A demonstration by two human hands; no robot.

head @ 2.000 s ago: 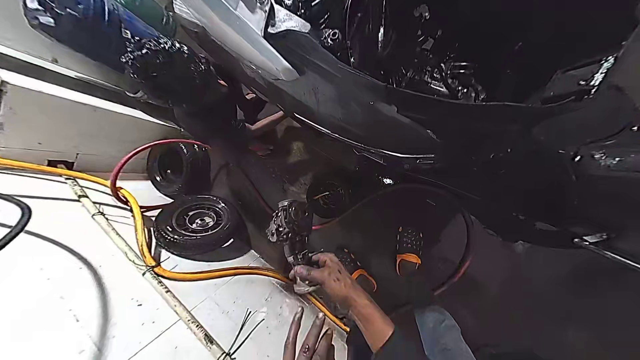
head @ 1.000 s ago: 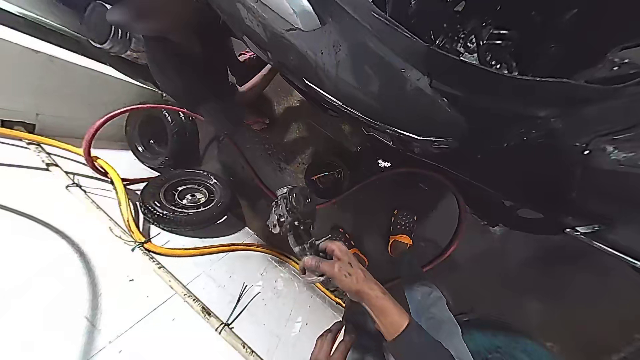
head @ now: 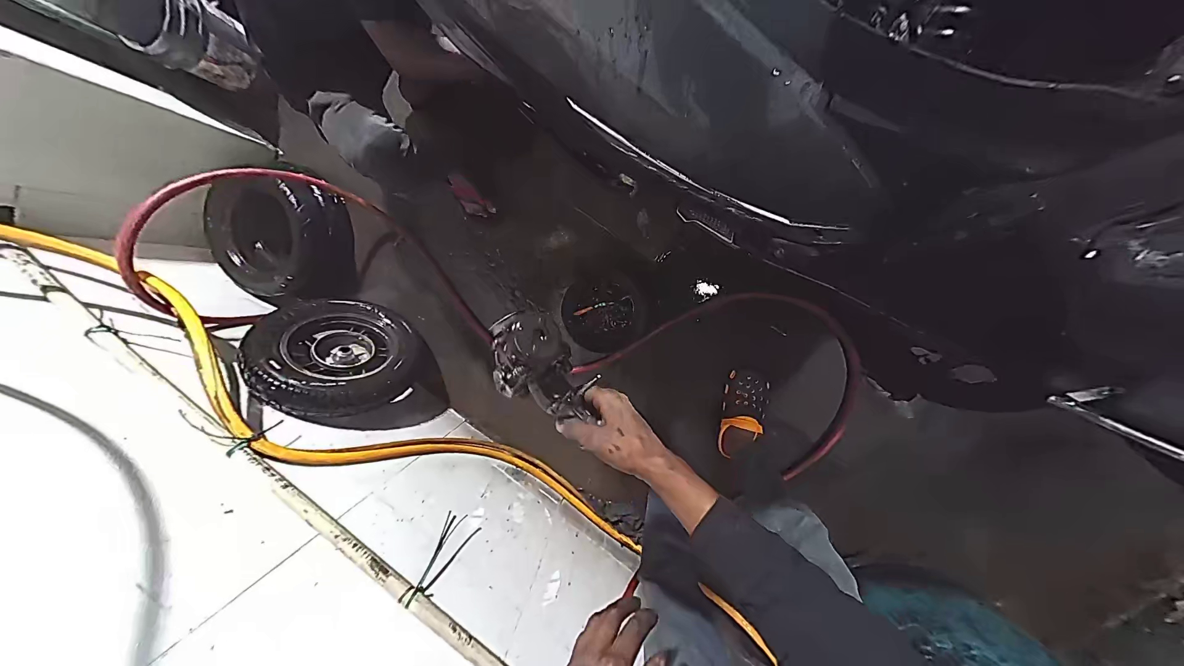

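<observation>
My right hand (head: 618, 435) grips the near end of a dark, greasy metal part (head: 546, 361), its exact kind unclear, with the thicker end pointing up and left. A red hose (head: 814, 324) runs along the ground on both sides of the part; whether it joins the part cannot be seen. Low in the view, my left hand (head: 614, 635) is cut off by the frame edge, its fingers bent beside my trouser leg and a short bit of something red. A dark round container (head: 599, 314) sits just beyond the metal part.
Two wheels with tyres, one lying (head: 331, 359) and one leaning (head: 277, 236), are at the left. A yellow hose (head: 398, 450) crosses the white tiles beside a pale pole (head: 342, 536). A dark car body (head: 721, 120) overhangs the upper right. Another person (head: 361, 129) crouches at the upper left.
The view has shifted. My right hand keeps its grip on the metal part. My left hand, spread in the earliest frame, now has bent fingers. The other person's arm has moved.
</observation>
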